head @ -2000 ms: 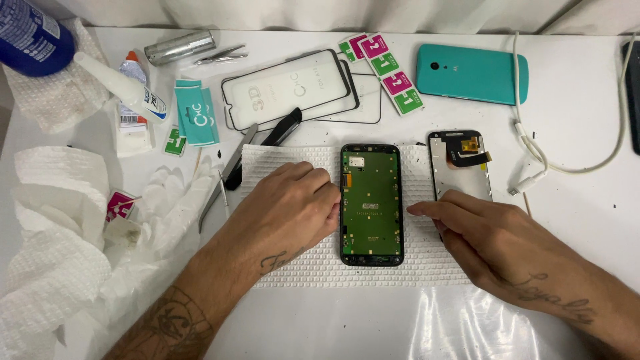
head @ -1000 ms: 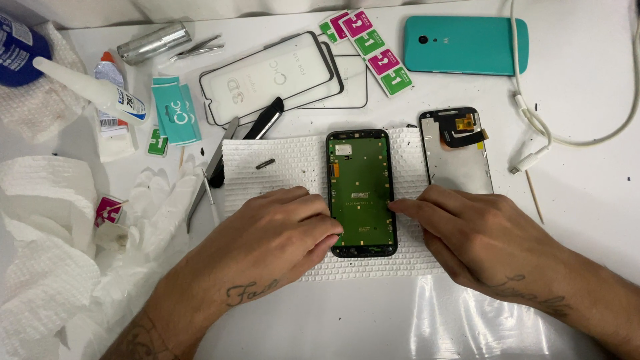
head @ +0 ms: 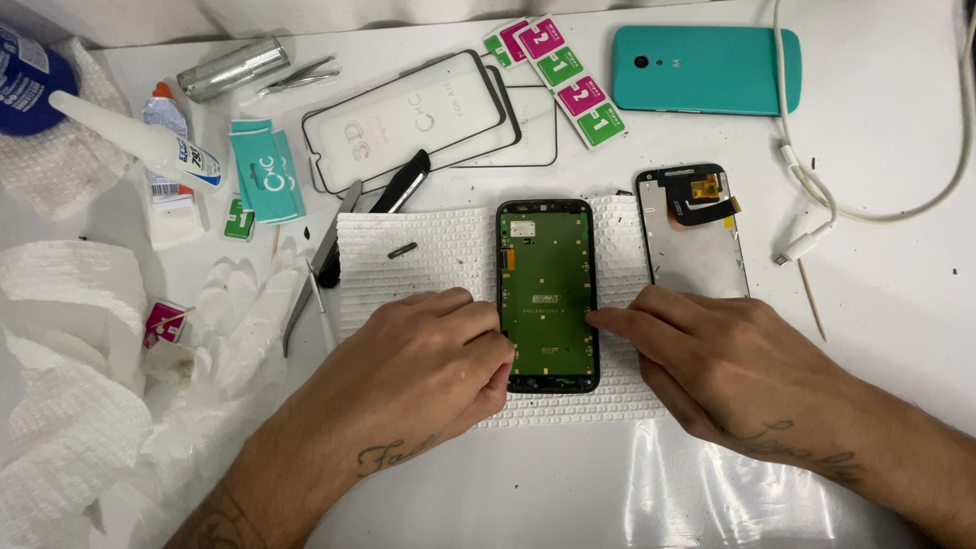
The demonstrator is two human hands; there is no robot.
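A smartphone frame with its green circuit board (head: 543, 328) showing lies upright in view on a textured white paper towel (head: 427, 282). My left hand (head: 435, 351) is at its lower left edge, fingers curled; whether they grip anything is hidden. My right hand (head: 709, 358) touches the right edge with the index fingertip, its other fingers bent beneath. A detached display panel (head: 690, 244), back side up with a black flex cable, lies partly under my right hand. A small dark metal part (head: 402, 250) rests on the towel, left of the phone.
Behind are screen protectors (head: 412, 114), wipe packets (head: 572, 84), a teal phone (head: 705, 70) and a white cable (head: 915, 210). A black-handled knife (head: 400, 183), tweezers (head: 301, 305), a glue bottle (head: 145, 141), crumpled gloves (head: 244, 328) and paper towels (head: 69, 343) lie left. A wooden stick (head: 813, 301) lies right.
My left hand has moved down along the phone's left edge from the middle of it. The small dark part, out of sight two seconds ago, now shows on the towel.
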